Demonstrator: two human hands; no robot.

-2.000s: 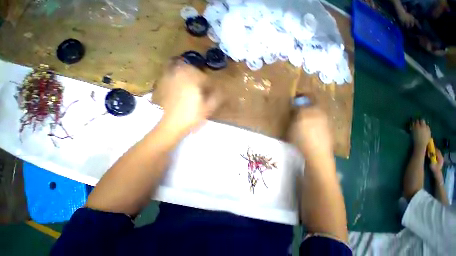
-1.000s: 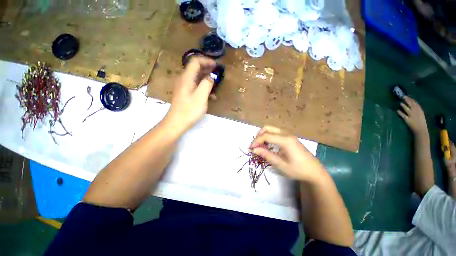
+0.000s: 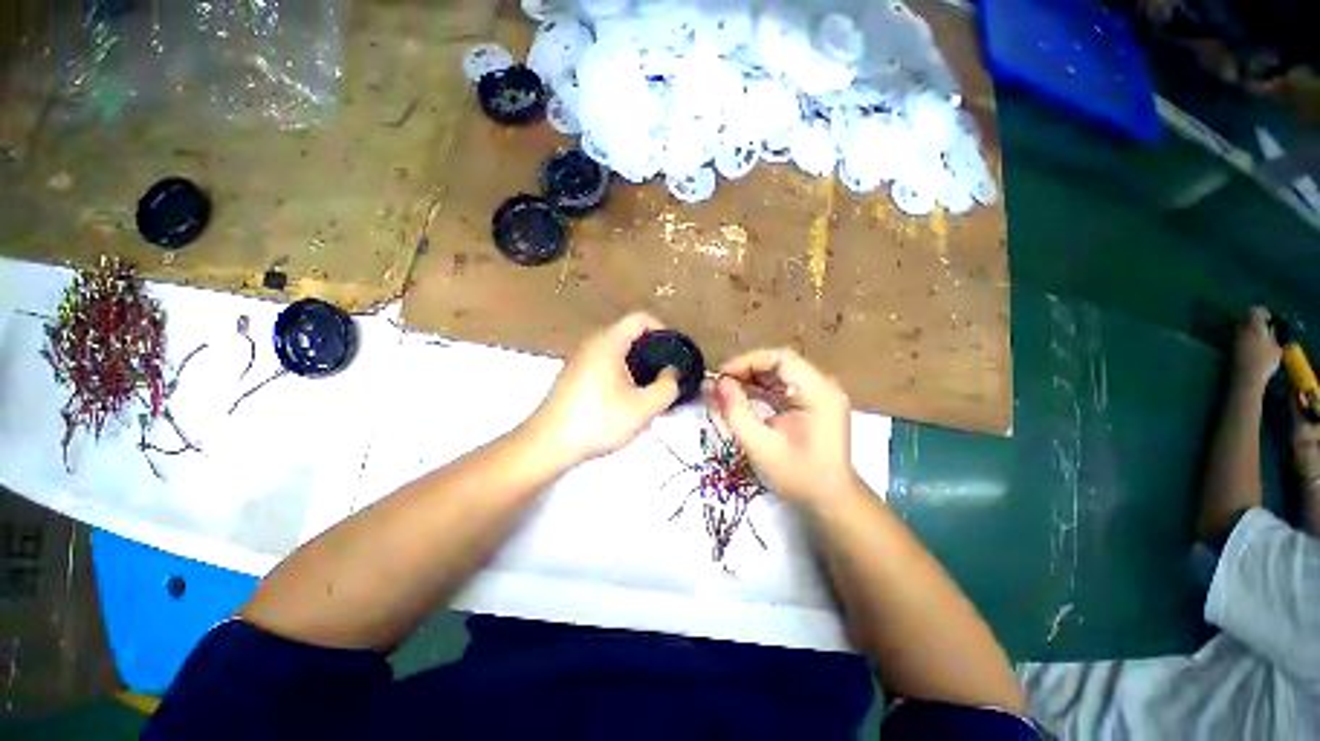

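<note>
My left hand (image 3: 608, 391) holds a round black housing (image 3: 667, 365) by its rim, just above the seam of the brown board and white sheet. My right hand (image 3: 789, 420) is at the housing's right side, its thumb and fingers pinched on a thin wire lead (image 3: 714, 377) that reaches toward the rim. Whether the lead touches the housing cannot be told. A small bunch of red and dark wire leads (image 3: 722, 492) lies on the white sheet just below my right hand.
Black housings lie on the board (image 3: 530, 229) and white sheet (image 3: 314, 337). A pile of white discs (image 3: 753, 102) is at the top. The main wire pile (image 3: 107, 345) is at left, a clear bag (image 3: 217, 58) upper left, a blue tray (image 3: 1071, 58) upper right. A person's arm (image 3: 1233, 449) is at right.
My left hand has brought a housing from the board down and right. My right hand has lifted from the small wire bunch to the housing with a lead. The view has shifted slightly.
</note>
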